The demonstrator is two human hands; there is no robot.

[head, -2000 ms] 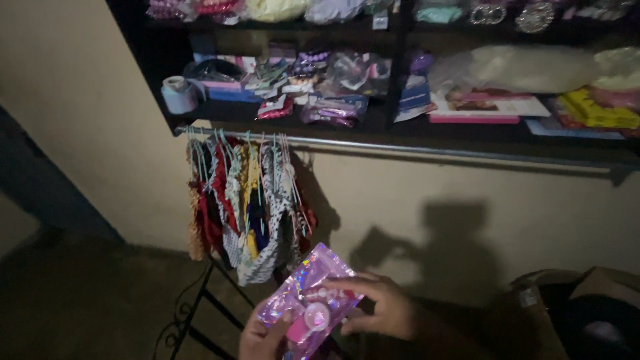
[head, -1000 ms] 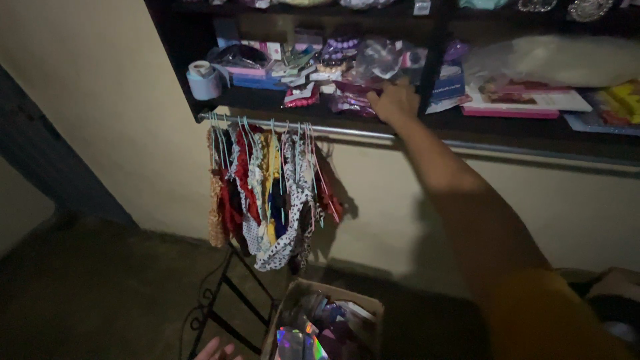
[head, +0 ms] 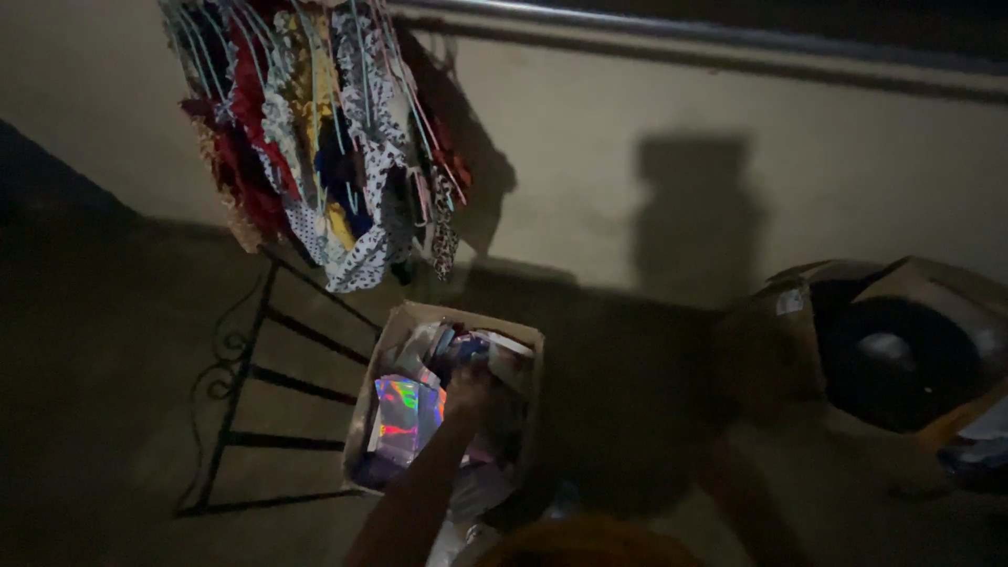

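Note:
My left hand (head: 471,390) reaches down into an open cardboard box (head: 538,370) filled with packets. Its fingers are dark and blurred among the contents, so I cannot tell whether they grip anything. A shiny holographic packet (head: 399,417) lies in the box to the left of that hand. Clear plastic and dark or purplish packets surround it. At the lower right, my right hand (head: 715,453) is a dim blur below the larger carton, with its fingers and any held thing unreadable.
A black metal rack (head: 291,383) with scrollwork stands left of the box. Ruffled, patterned garments (head: 378,181) hang on hangers above. Another open carton (head: 768,339) at the right holds a round black thing (head: 902,362). A metal rail (head: 669,27) crosses the top.
The view has tilted down, away from the shelves. My right arm, earlier stretched to the shelf, is now low at the right. My left hand has moved into the box.

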